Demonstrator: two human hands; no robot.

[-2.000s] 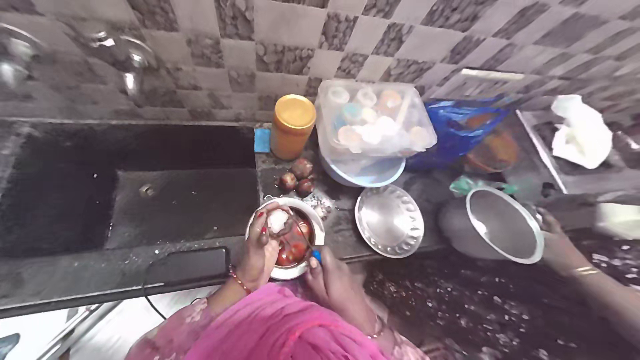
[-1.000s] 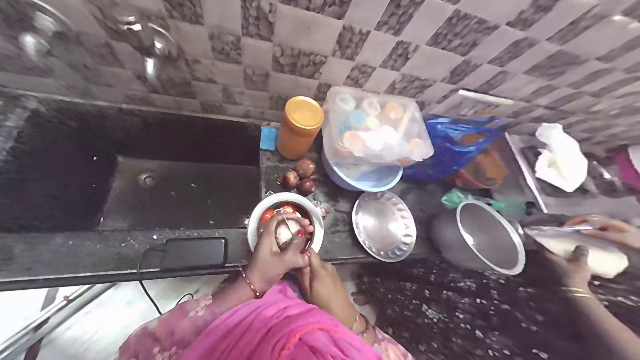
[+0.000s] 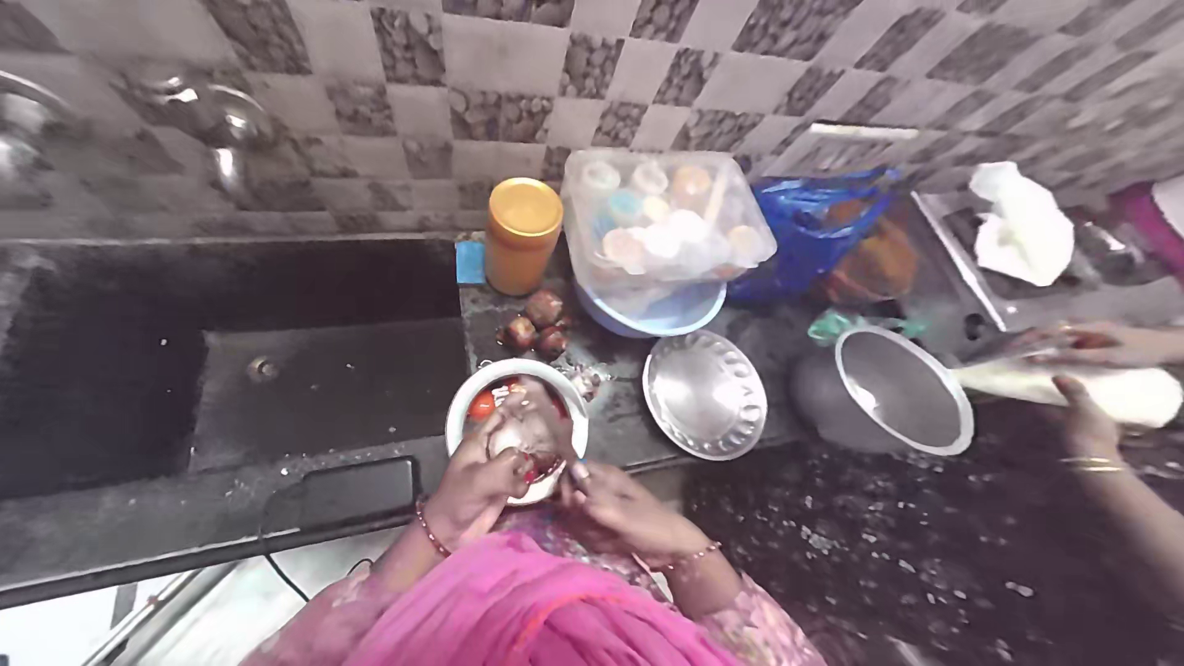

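My left hand (image 3: 486, 476) is closed around a peeled whitish vegetable (image 3: 507, 442), perhaps an onion, over a white bowl (image 3: 458, 421). Inside the bowl lie red tomatoes (image 3: 482, 405) and something pale, partly covered by my fingers. By the bowl's lower right rim, my right hand (image 3: 620, 504) grips a small tool with a blue end (image 3: 580, 470); its blade or tip cannot be made out. Several dark, reddish-brown round vegetables (image 3: 544, 310) sit behind the bowl, and a small pale purplish piece (image 3: 585, 381) lies to its right.
Left is a black sink (image 3: 324, 388), with a dark phone (image 3: 359, 490) on its front edge. An orange jar (image 3: 524, 236), a clear box of bottles (image 3: 661, 217) on a blue basin (image 3: 647, 319), a steel plate (image 3: 705, 393) and a pot (image 3: 962, 416) stand right. Another person's hands hold a long pale vegetable (image 3: 1119, 393).
My hands were close together over the bowl a second ago; now my right hand is lower right, apart from the left. The other person's hands have brought a long pale vegetable beside the pot.
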